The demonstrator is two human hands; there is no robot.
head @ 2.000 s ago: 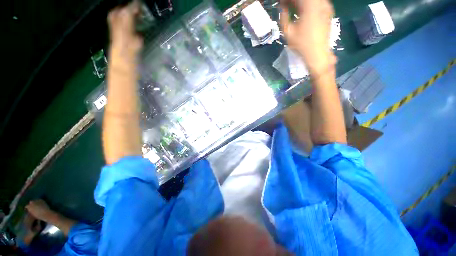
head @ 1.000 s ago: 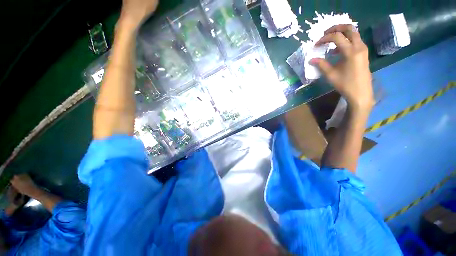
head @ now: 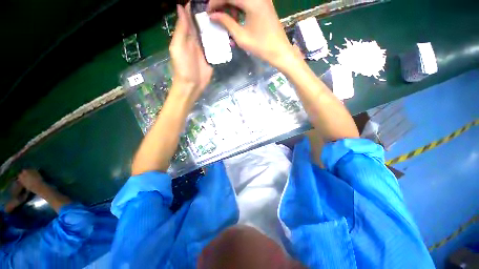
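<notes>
My left hand (head: 190, 60) holds a phone-sized unit with a smooth white rectangular face (head: 214, 39) and a dark upper end. My right hand (head: 254, 29) is at the upper part of this unit, its thumb on the white face; whether it grips a separate piece cannot be told. Both hands are above the clear blister tray (head: 223, 157), which has pockets with green circuit boards (head: 201, 137) and strong glare. The top edge of the picture cuts off the unit's upper end.
A loose pile of white strips (head: 362, 58) lies right of the tray, among white stacked blocks (head: 312, 38), (head: 342, 82), (head: 428, 59). Small dark-edged units (head: 131, 48) lie beyond the tray. A carton (head: 391, 123) is below the bench. Another person's hands (head: 30, 181) are at lower left.
My right hand has moved left from the white blocks beside the strip pile to the unit in my left hand. My left hand has come down into view with the unit. The view has shifted slightly.
</notes>
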